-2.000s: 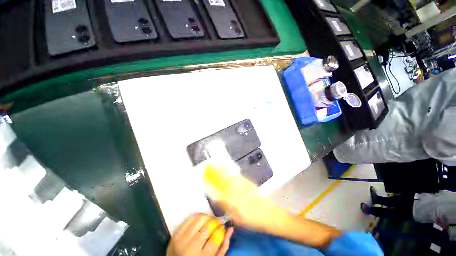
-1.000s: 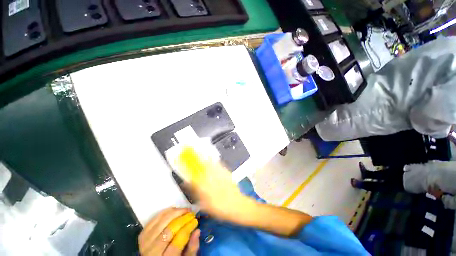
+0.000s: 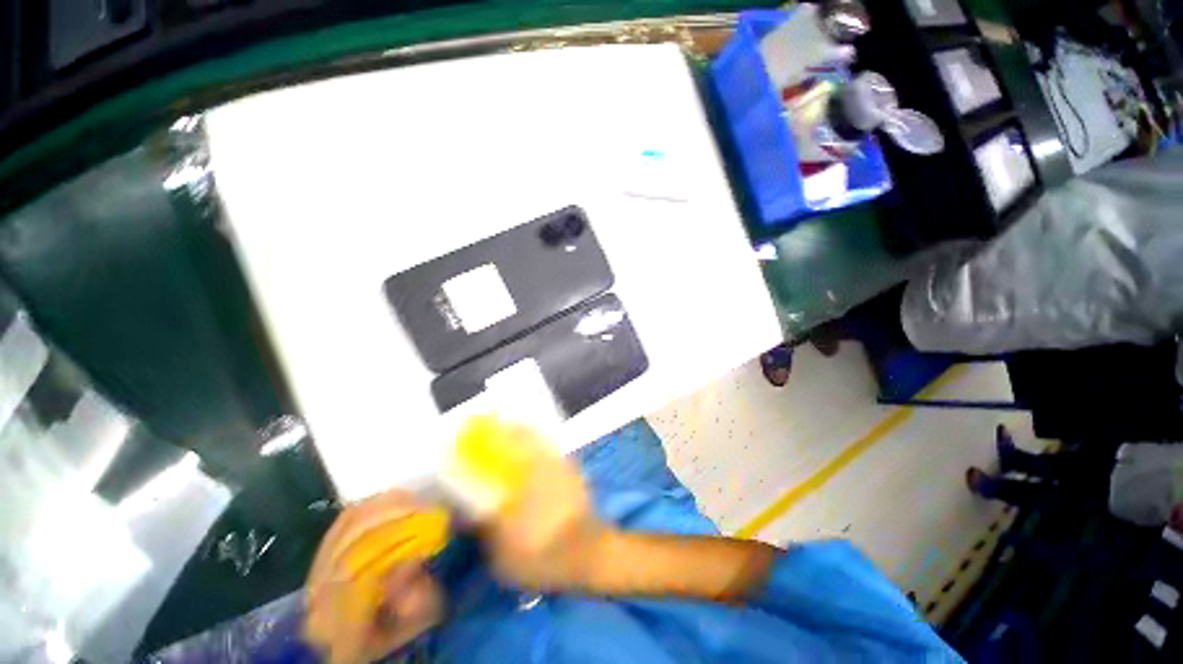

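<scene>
Two dark phones lie side by side, backs up, on the white mat [image 3: 311, 208]. The upper phone [image 3: 545, 279] shows camera lenses and a white label [image 3: 480, 297]. The lower phone [image 3: 603, 363] has glare at its camera end and a white patch; my right arm side covers its near end. My right hand [image 3: 538, 512] is blurred, with yellow finger cots, at that near end; a white blur shows at its fingers, and I cannot tell whether it is held. My left hand [image 3: 376, 577], with orange-yellow cots, is curled at the mat's near-left corner; its grip is unclear.
A white card-like piece with a teal mark [image 3: 658, 175] lies on the mat. A blue bin [image 3: 765, 143] with bottles stands at the right, beside dark phone trays [image 3: 928, 169]. Shiny film sheets [image 3: 117, 519] lie at the left. A grey sleeve [image 3: 1038, 279] of another person is at the right.
My right hand has moved off the upper phone toward the lower phone's near end, uncovering the upper label. My left hand has shifted slightly left. The view has moved, so the back tray is mostly out of frame.
</scene>
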